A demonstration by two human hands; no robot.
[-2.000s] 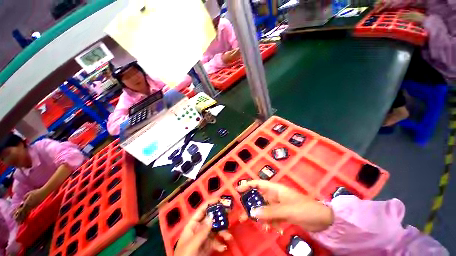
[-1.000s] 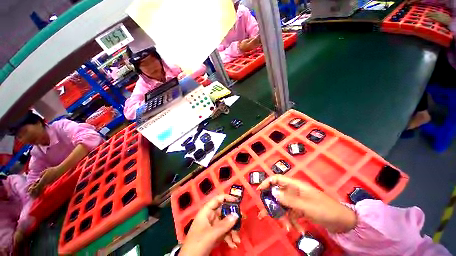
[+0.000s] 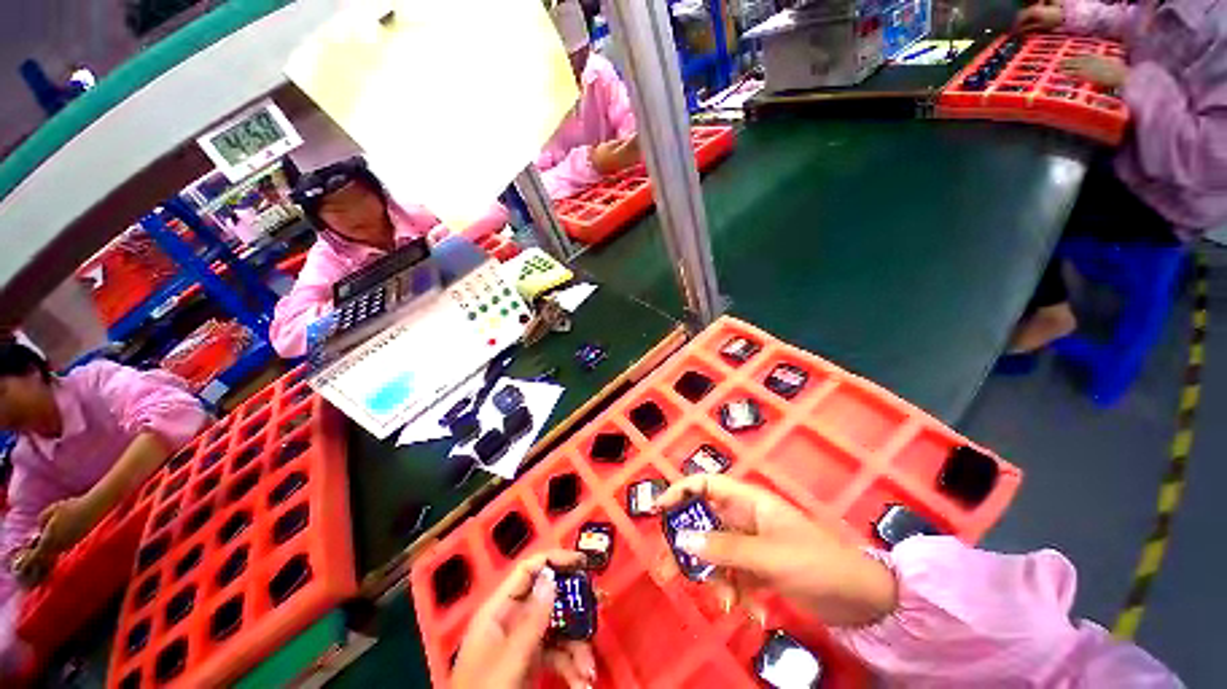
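Observation:
My left hand [image 3: 518,630] holds a small black smartwatch body [image 3: 573,604] between thumb and fingers, its lit display facing me. My right hand [image 3: 774,545] holds another smartwatch body [image 3: 693,536] with a lit display, thumb on its lower part. Both are held above the red-orange compartment tray [image 3: 844,464]. Several pockets of this tray hold dark watch bodies; others hold watches with pale patches. Some pockets are empty. My hands cover part of the tray's near half.
Beyond the tray are a white paper sheet [image 3: 536,401] with dark squares, a pale slanted card [image 3: 404,370], a calculator [image 3: 363,307] and a metal post [image 3: 669,175]. Another tray [image 3: 343,518] stands left. People in pink smocks sit left, ahead and right.
The two watch displays now show lit digits or icons, where one second ago they looked tilted and partly covered by my thumbs. The whole view has shifted a little.

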